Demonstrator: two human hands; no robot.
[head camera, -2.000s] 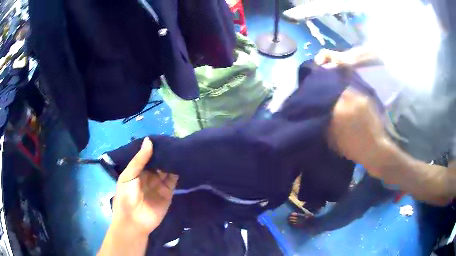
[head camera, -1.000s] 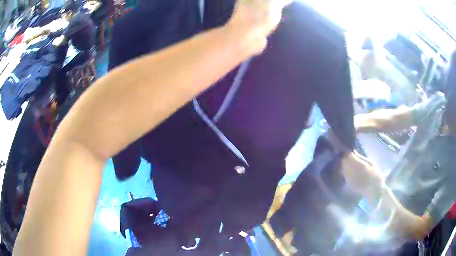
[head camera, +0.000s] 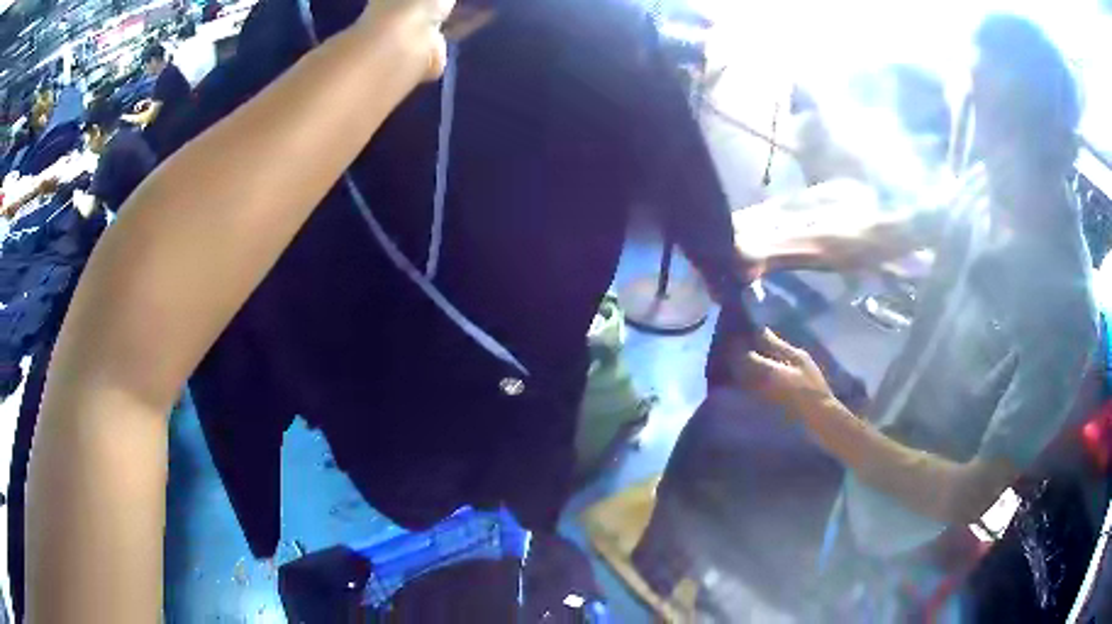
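Observation:
A large navy-black garment (head camera: 524, 183) with pale edging and a small light button-like spot hangs upright in front of me. My left arm rises from the lower left, and my left hand (head camera: 418, 34) is closed at the garment's upper part, partly cut off by the top edge. The garment's top is out of the picture. My right hand is not in view. At the right, another person's two hands hold the end of the garment's sleeve (head camera: 729, 341).
The other person, in a grey shirt (head camera: 1037, 354), is close on the right. A blue crate (head camera: 445, 549) with dark cloth stands below on the blue floor (head camera: 220, 536). A green sack (head camera: 604, 408) and a round stand base (head camera: 665, 305) are behind. Workers and cloth line the far left.
My left hand has gone from a low sleeve to the garment's top, then moved left with it. The garment now hangs upright. The other person's hands have moved to the sleeve end.

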